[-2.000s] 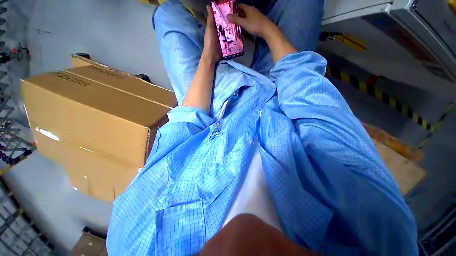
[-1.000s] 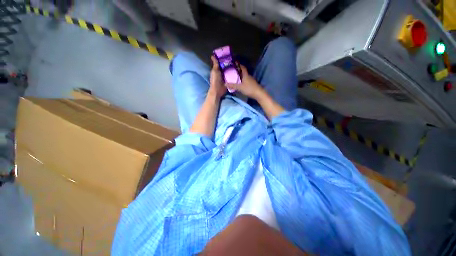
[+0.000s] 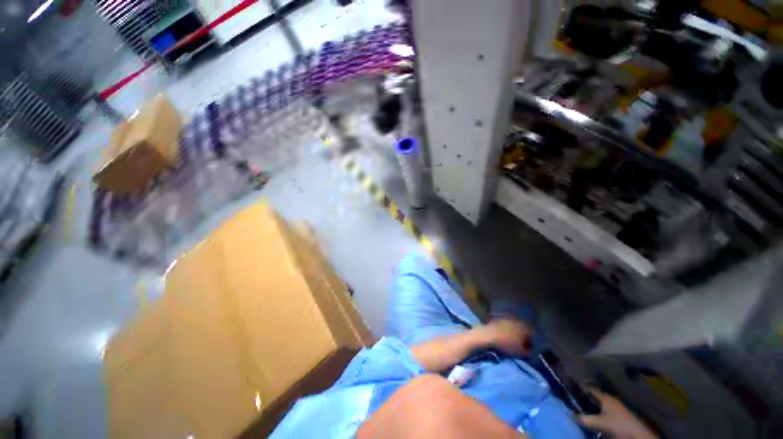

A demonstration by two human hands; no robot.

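The smartphone point(image 3: 562, 382) is a dark, blurred, narrow shape over my lap at the bottom right, seen nearly edge-on; its screen cannot be made out. My left hand point(image 3: 510, 336) is at its upper left end with the fingers curled. My right hand point(image 3: 615, 417) is at its lower right end, partly cut off by the bottom edge. Both hands appear bare and seem to hold the phone between them, but blur hides the exact finger contact.
A large brown carton point(image 3: 249, 321) stands close on my left. A smaller carton point(image 3: 142, 146) sits by the curved purple-wheeled conveyor point(image 3: 283, 81). The machine's pale upright point(image 3: 459, 103) and dark mechanisms fill the right. Yellow-black tape point(image 3: 386, 201) crosses the floor.
The view has swung up and to the left, bringing in the conveyor and machine upright. Hands and phone now lie at the bottom right, and the pink screen is no longer visible.
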